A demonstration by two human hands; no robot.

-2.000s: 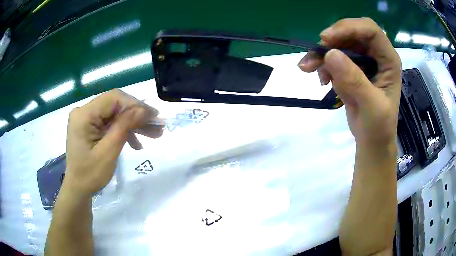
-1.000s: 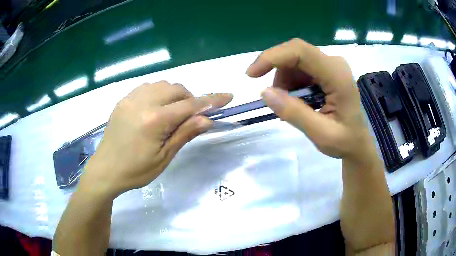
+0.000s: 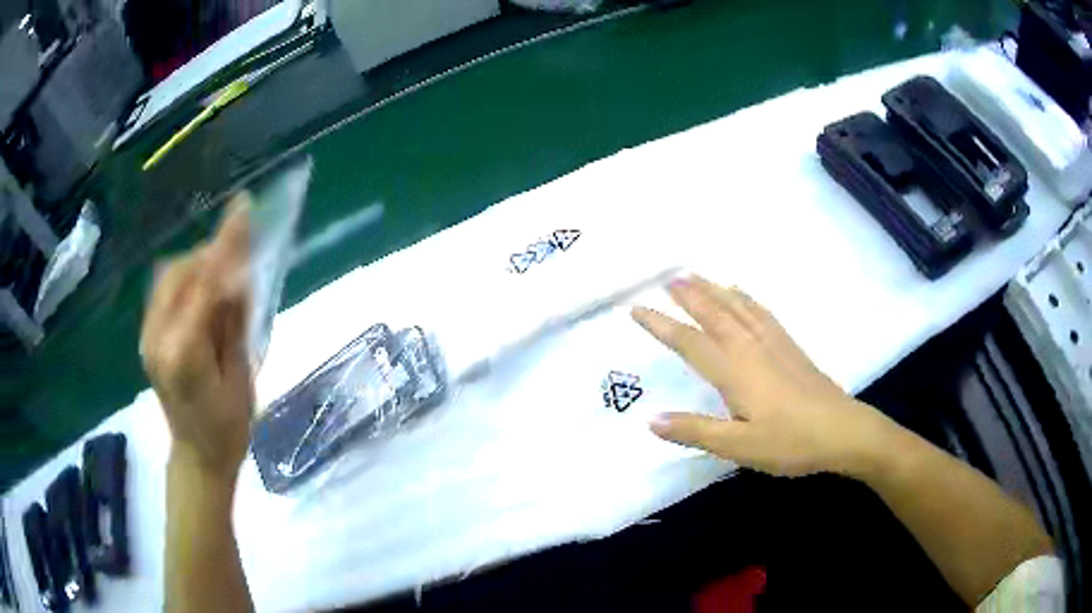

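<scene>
My left hand is raised at the left and blurred. It grips a pale, flat thing with a plastic sheen, like a plastic bag; I cannot tell whether a frame is inside. My right hand is open and empty, fingers spread over the whitish stack of poly bags, fingertips near its raised edge. Recycling marks show on the stack and beyond it. Shiny bagged frames lie overlapping just right of my left forearm.
Two stacks of unbagged black frames stand at the far right, near a pale packet. Several dark frames lie at the far left. The green surface runs behind the white sheet. A white blister tray is at the right edge.
The view has shifted left. Both hands have moved apart; my right hand has let go of the black frame and opened. My left hand has moved left and up with the pale plastic thing.
</scene>
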